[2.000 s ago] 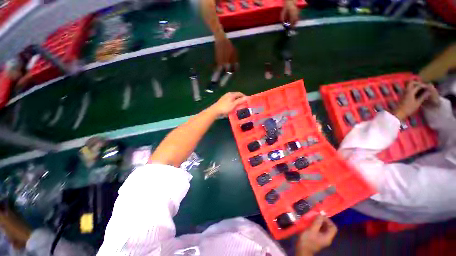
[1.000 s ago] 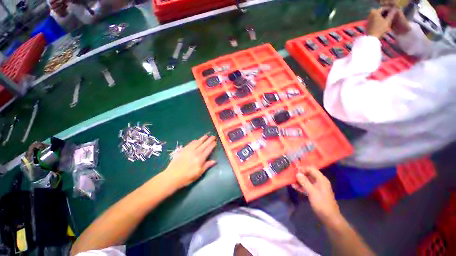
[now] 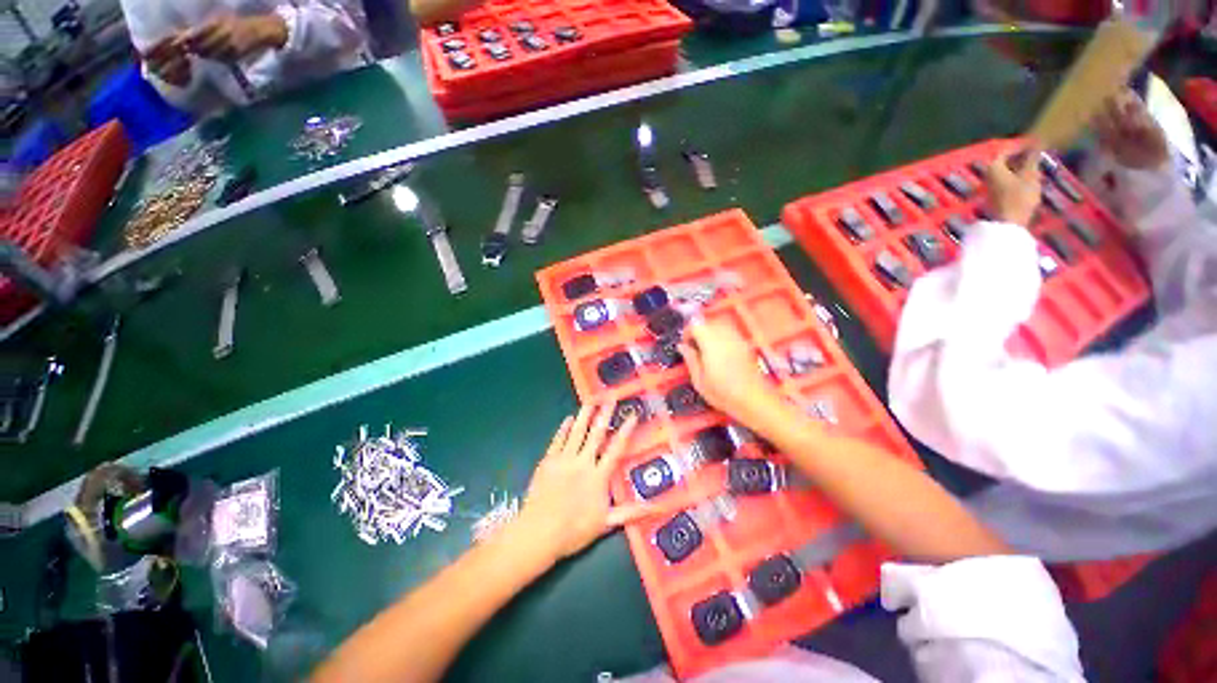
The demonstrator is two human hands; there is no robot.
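An orange-red compartment tray (image 3: 781, 287) lies at a slant on the green bench in front of me, with dark square watches and silver bands in its pockets. My left hand (image 3: 577, 480) lies spread at the tray's left edge, fingertips by a watch. My right hand (image 3: 721, 367) reaches over the tray with fingertips at a dark watch head (image 3: 665, 350) in the upper part; whether it grips it I cannot tell. My right forearm hides several pockets.
A pile of silver slivers (image 3: 390, 483) and a smaller one (image 3: 497, 515) lie left of my left hand. Clear bags (image 3: 250, 596) and tape rolls are farther left. The dark green conveyor (image 3: 387, 287) carries watches. A neighbour in white works over another red tray (image 3: 1081, 300) at right.
The tray was held up and tilted, then lowered onto the bench. My right hand left its lower edge and moved up over the watches. My left hand moved to the tray's left edge.
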